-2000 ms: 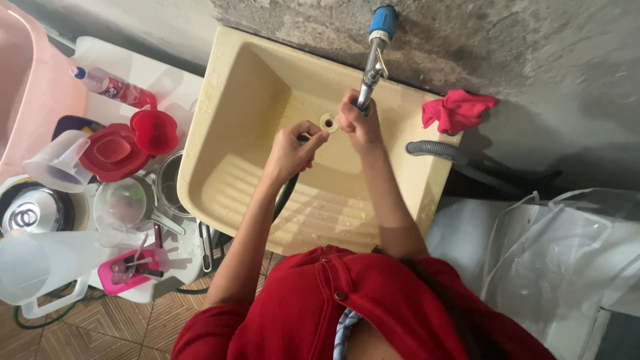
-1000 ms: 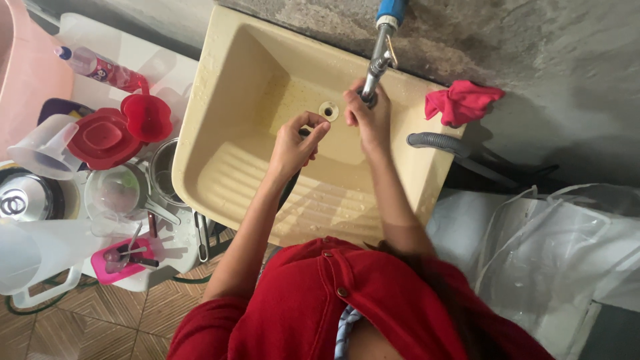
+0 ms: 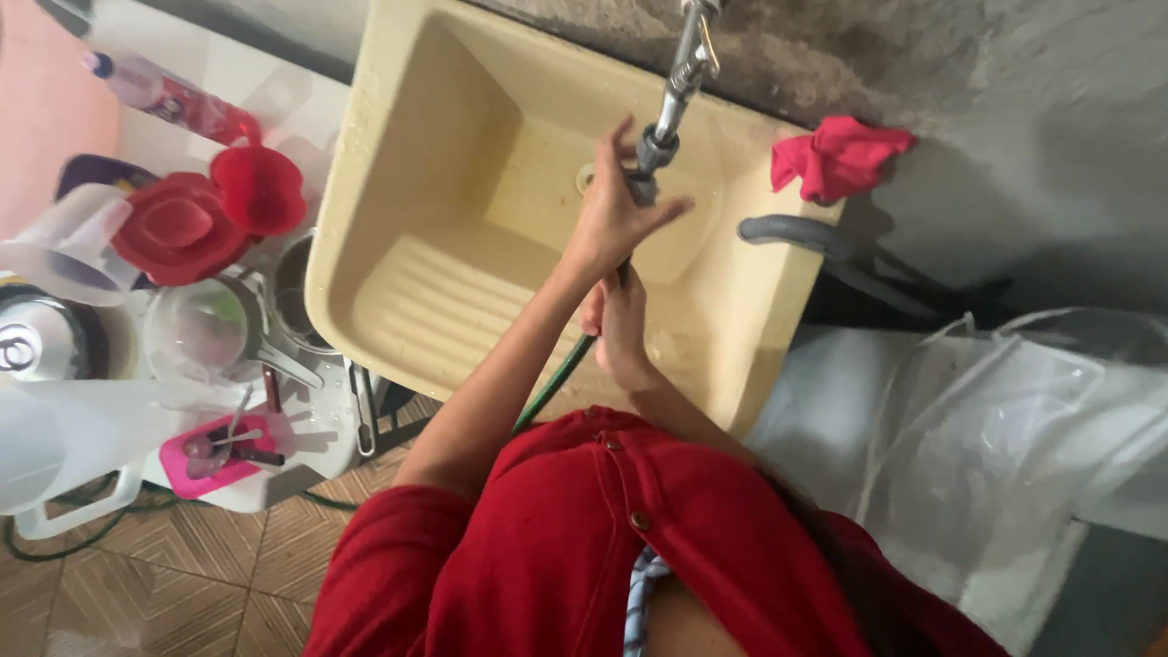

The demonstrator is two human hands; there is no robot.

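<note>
Over the cream plastic laundry sink (image 3: 438, 301), my left hand (image 3: 620, 205) is at the grey hose connector (image 3: 641, 187), its thumb and fingers spread around it. The connector sits at or just under the grey fitting (image 3: 657, 146) on the end of the metal faucet (image 3: 680, 87); whether the two are joined I cannot tell. Below, my right hand (image 3: 618, 324) is closed around the green garden hose (image 3: 561, 374), which runs down toward my body. Part of the drain (image 3: 584, 177) shows behind my left hand.
Left of the sink, a white table (image 3: 319, 420) holds red plastic lids (image 3: 178, 228), a bottle (image 3: 173, 99), a strainer, a clear pitcher and a pink tray (image 3: 214, 456). A red cloth (image 3: 839, 157) and a grey corrugated drain hose (image 3: 789, 230) lie at the sink's right rim.
My right hand has left the faucet and moved down onto the hose. My left hand has moved up and right to the faucet's end, where the hose connector now is.
</note>
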